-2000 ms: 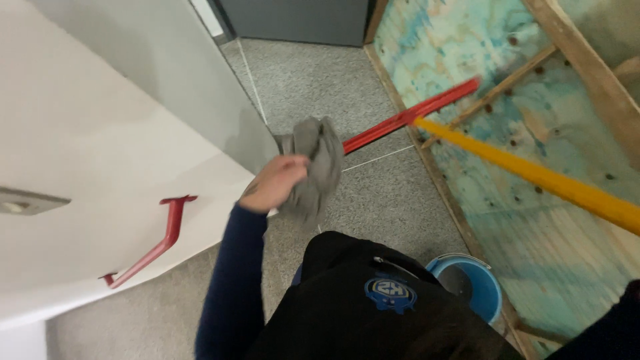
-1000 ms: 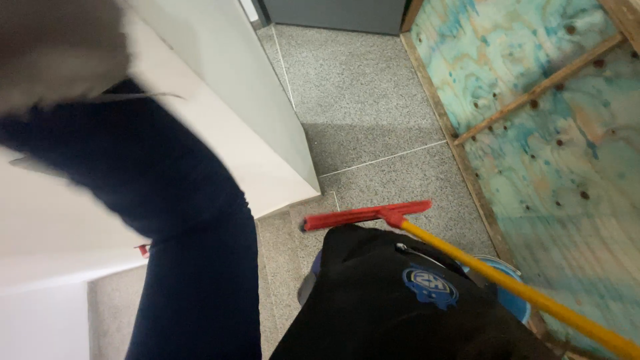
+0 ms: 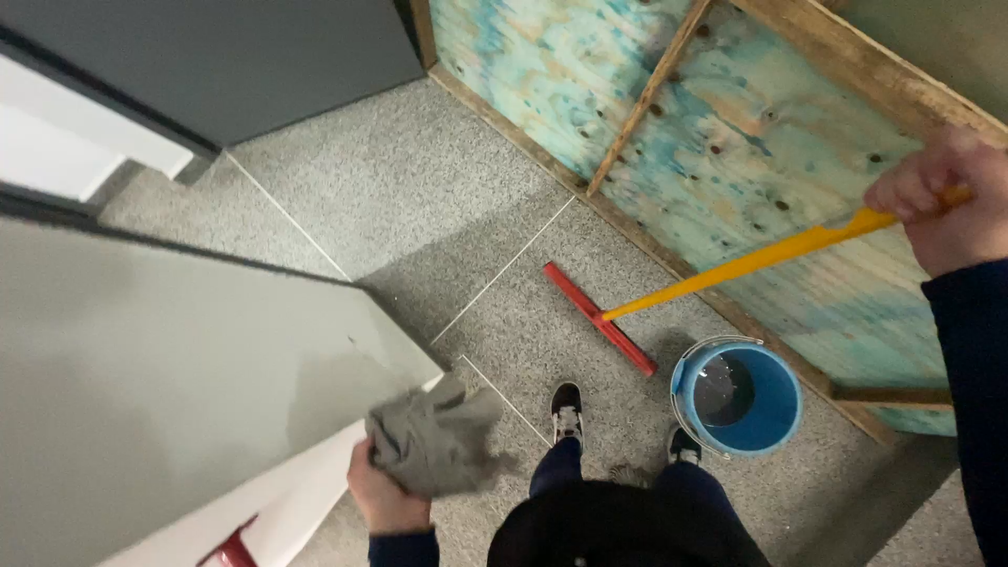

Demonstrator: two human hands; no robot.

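In the head view, my left hand (image 3: 390, 490) holds a crumpled grey cloth (image 3: 437, 441) at the lower left, beside the corner of a low wall. My right hand (image 3: 949, 197), at the upper right, is closed around the yellow pole (image 3: 732, 272) of a floor squeegee. Its red head (image 3: 579, 295) lies at the pole's far end, at the floor in front of my feet. A blue bucket (image 3: 776, 398) with dark water in it stands to the right of the squeegee head, near my right shoe.
A painted plywood panel (image 3: 772, 150) with timber framing runs along the right. A pale low wall (image 3: 181, 378) is on the left, with a red metal handrail (image 3: 235, 551) at the lower left. A dark grey door panel (image 3: 236, 63) stands at the back. The floor is speckled stone (image 3: 394, 181).
My left hand has come down from the upper left with the cloth. My right hand has come into view on the pole. The squeegee head has turned, and the view has shifted widely.
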